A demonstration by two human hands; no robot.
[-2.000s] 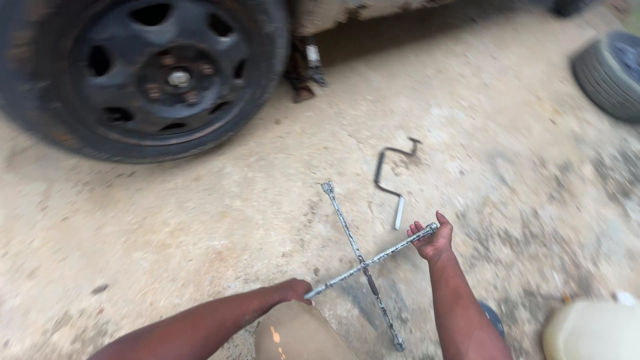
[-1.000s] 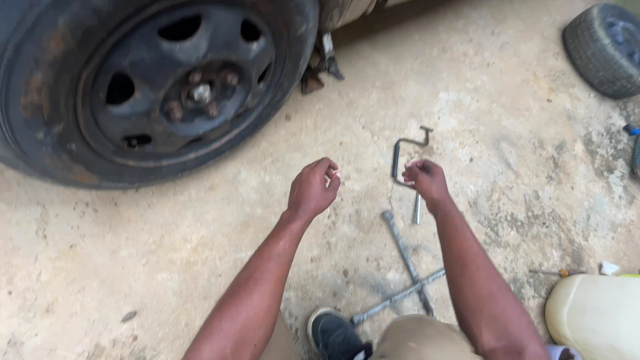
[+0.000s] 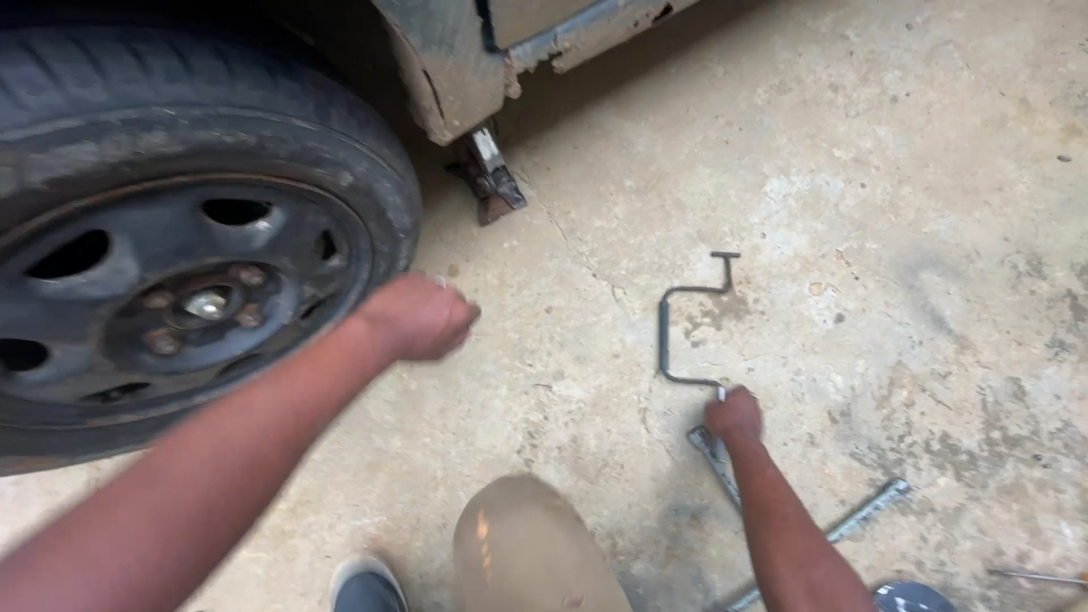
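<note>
My right hand [image 3: 735, 414] is closed around the pale end of a dark, cranked metal handle [image 3: 665, 336], whose bent part and short crossbar lie over the concrete. Just below that hand is a four-way lug wrench [image 3: 867, 508] on the ground, partly covered by my forearm. My left hand [image 3: 425, 319] is curled, in the air by the right edge of the car wheel [image 3: 280, 204]; its fingers are turned away, and whether it holds anything is hidden. The wheel has a black steel rim with rusty lug nuts [image 3: 249, 315].
A jack [image 3: 495, 180] stands under the car's rusted sill [image 3: 586, 42], behind the wheel. A screwdriver-like tool [image 3: 1033, 576] lies at the lower right. My knee [image 3: 531, 544] and shoe [image 3: 367, 586] are at the bottom.
Two seconds ago both hands held the lug wrench; a second ago it lay on the ground. My right hand has since closed on the cranked handle, and my left is now beside the wheel.
</note>
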